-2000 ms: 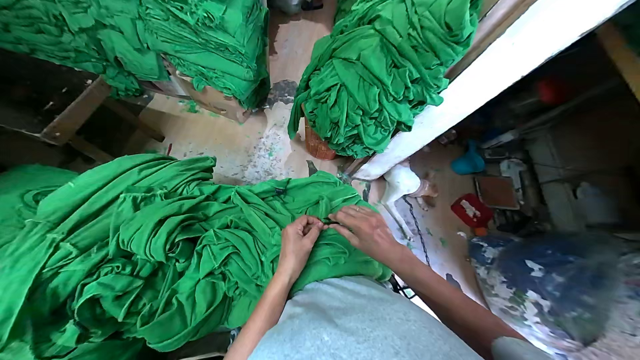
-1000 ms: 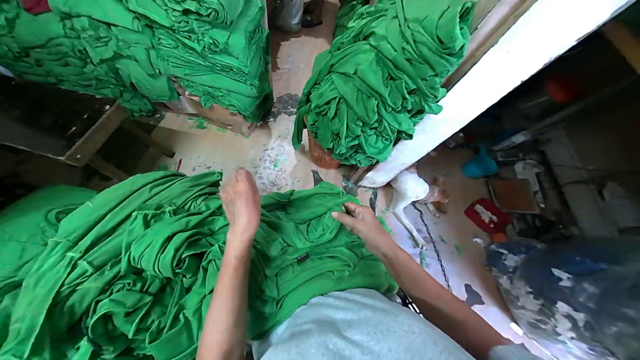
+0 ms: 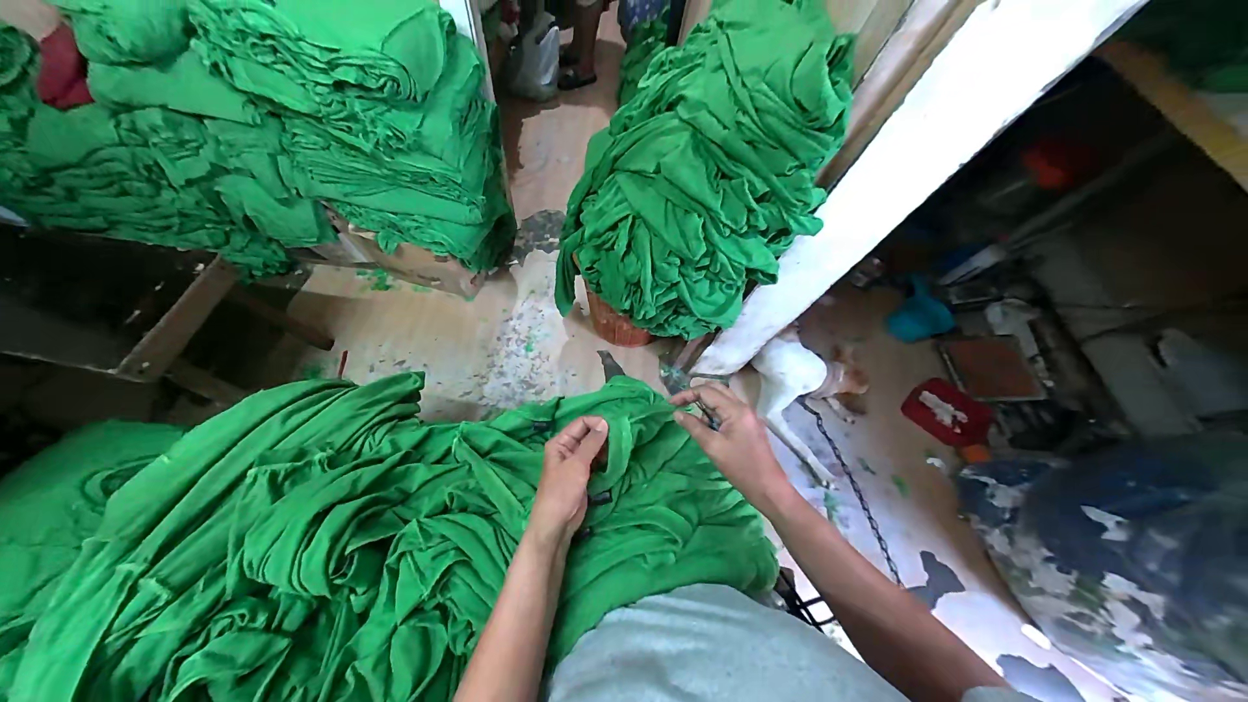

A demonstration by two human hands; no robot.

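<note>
A large heap of green fabric garments (image 3: 370,526) lies across my lap and spreads to the left. My left hand (image 3: 575,458) pinches a folded edge of the green cloth (image 3: 624,439) between thumb and fingers. To its right, my right hand (image 3: 721,429) is raised at the far edge of the same cloth, with a small dark metal tool in its fingers, perhaps thread snips. Small dark labels show on the fabric close to my left hand. What the tool's tip touches is too small to tell.
Green garment piles stand at the upper left (image 3: 390,127) and on a reddish-brown container (image 3: 619,322) ahead. A white-and-tan animal (image 3: 790,375) lies by a white post (image 3: 877,175), with a chain (image 3: 858,487) near it. A wooden table (image 3: 175,322) stands left, a blue plastic item (image 3: 919,312) right.
My left hand has come back from over the heap at the left and now grips the cloth near my right hand. The cloth edge between the hands is now lifted.
</note>
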